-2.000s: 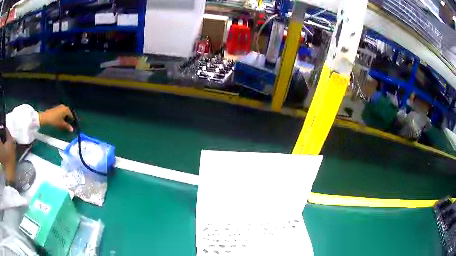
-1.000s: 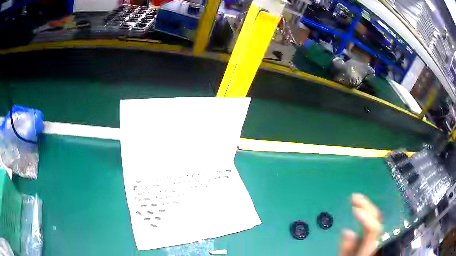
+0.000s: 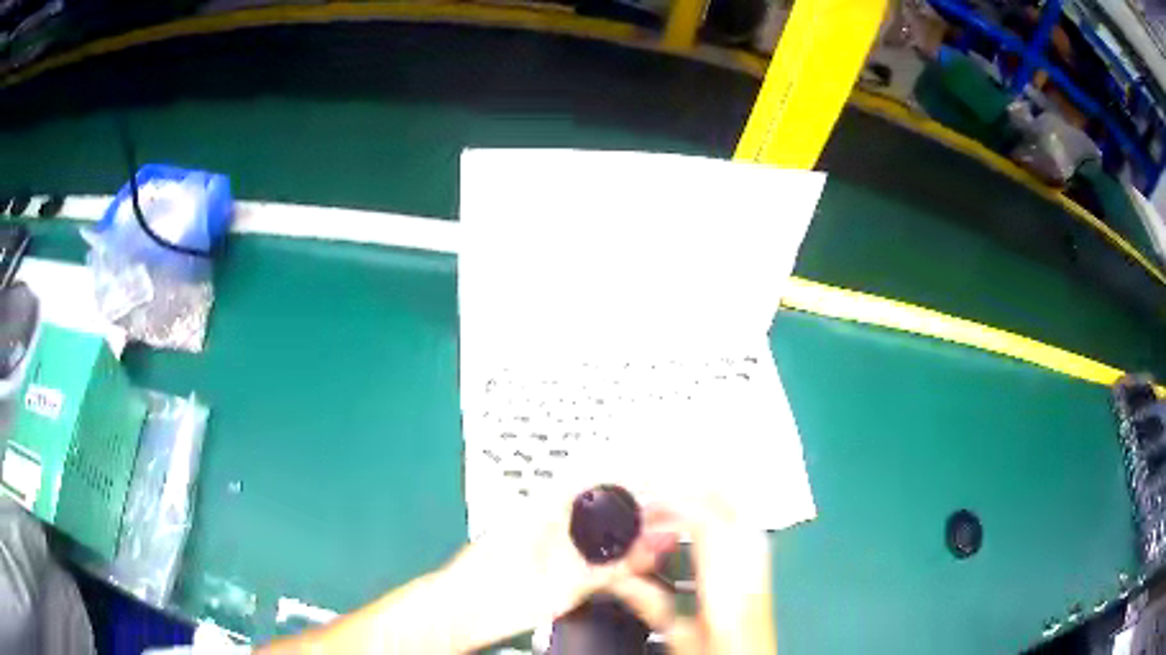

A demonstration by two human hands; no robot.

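A black round housing [image 3: 605, 522] is held up over the lower edge of the creased white paper sheet [image 3: 614, 256]. My left hand [image 3: 544, 569] comes from the lower left, with its fingers at the housing's left and lower side. My right hand [image 3: 716, 563] comes from below, with its fingertips at the housing's right side. Both hands are overexposed and blurred, so the exact finger grip is hard to see. Small dark pieces [image 3: 524, 448] lie in rows on the sheet's lower half. A dark object [image 3: 598, 627] shows below the hands, partly hidden; what it is cannot be told.
Another round housing [image 3: 964, 532] lies on the green bench at right. A tray with black parts [image 3: 1142, 448] is at the far right edge. At left are a blue bin [image 3: 192, 205], a bag of small parts [image 3: 166, 307], a green box [image 3: 77, 435] and a clear bag [image 3: 166, 493].
My right hand has moved from the right side to the middle, and my left hand has come into view. One of the two housings from the bench is now between my hands. The view has shifted.
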